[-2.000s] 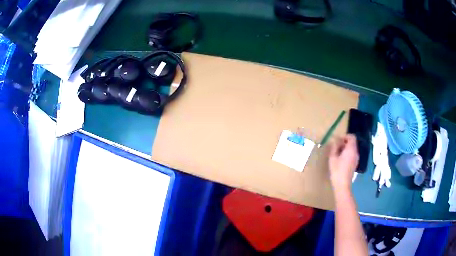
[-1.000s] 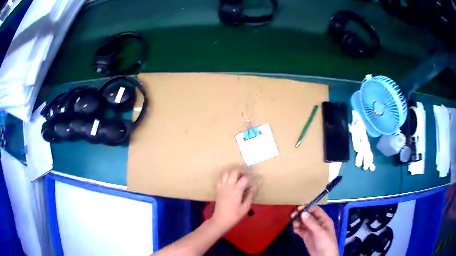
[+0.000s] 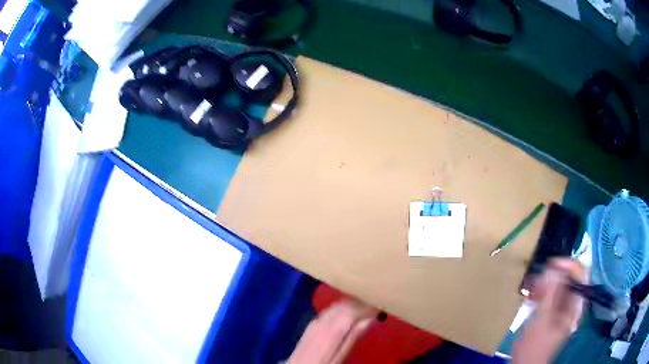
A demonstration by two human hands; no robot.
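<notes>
White batch tag slips (image 3: 438, 237) lie on the tan cardboard sheet (image 3: 356, 156), held by a blue binder clip (image 3: 435, 208) at their top edge. My right hand (image 3: 558, 295) is blurred, over the lower end of the black slab (image 3: 553, 231), and holds a dark marker pen (image 3: 594, 291) that points right. My left hand (image 3: 340, 325) is at the cardboard's front edge, over the red stool, blurred, with nothing visible in it. A green pen (image 3: 517, 229) lies on the cardboard between the slips and the slab.
Black headphones (image 3: 226, 126) stand in a row at the left. More headphones (image 3: 473, 20) lie on the dark green belt behind. A light blue fan (image 3: 621, 242) is at the right. A blue bin with white liner (image 3: 153, 274) is at front left, a red stool (image 3: 405, 338) below.
The view has turned and shifted. My right hand has moved from the front edge to beside the slab, with the marker pen still in it. My left hand has drawn back off the cardboard.
</notes>
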